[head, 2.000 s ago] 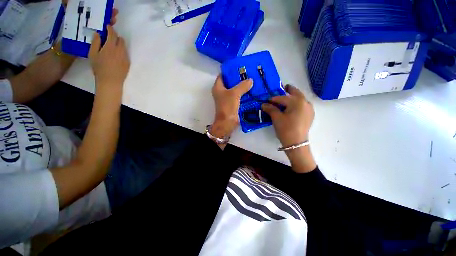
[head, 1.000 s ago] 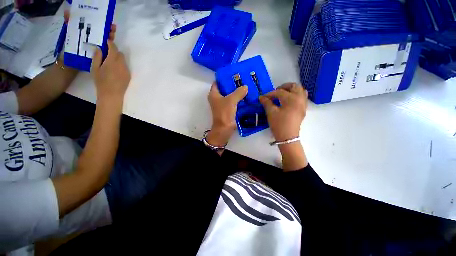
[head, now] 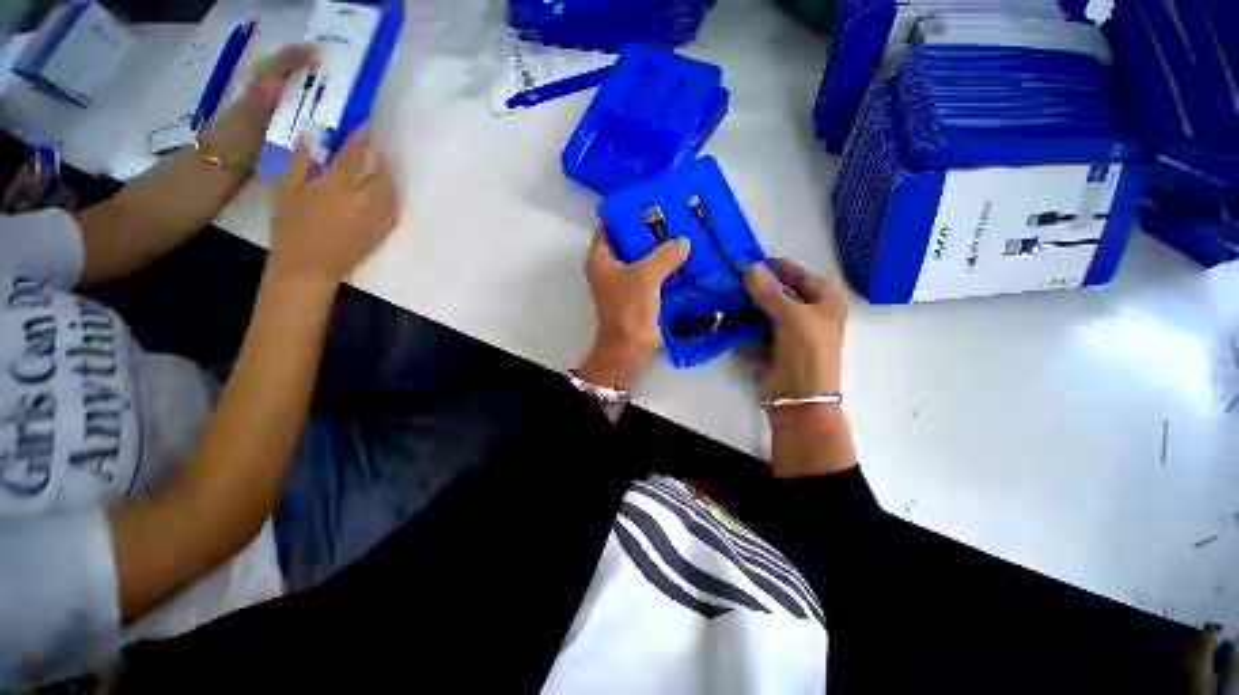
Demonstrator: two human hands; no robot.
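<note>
A bright blue insert tray is held tilted over the table's front edge. A black USB data cable lies in it, with its two metal plugs at the upper end and the coil in the lower pocket. My left hand grips the tray's left side, thumb on top near one plug. My right hand holds the tray's lower right side, thumb over the rim by the cable. The fingers under the tray are hidden.
Blue trays lie just behind, by a blue pen-like stick. A stack of retail boxes stands right on the white table. At left, a person holds a retail box.
My right hand has moved from the cable over the tray to the tray's right edge. The other person's box has tilted and moved right. The view has shifted slightly.
</note>
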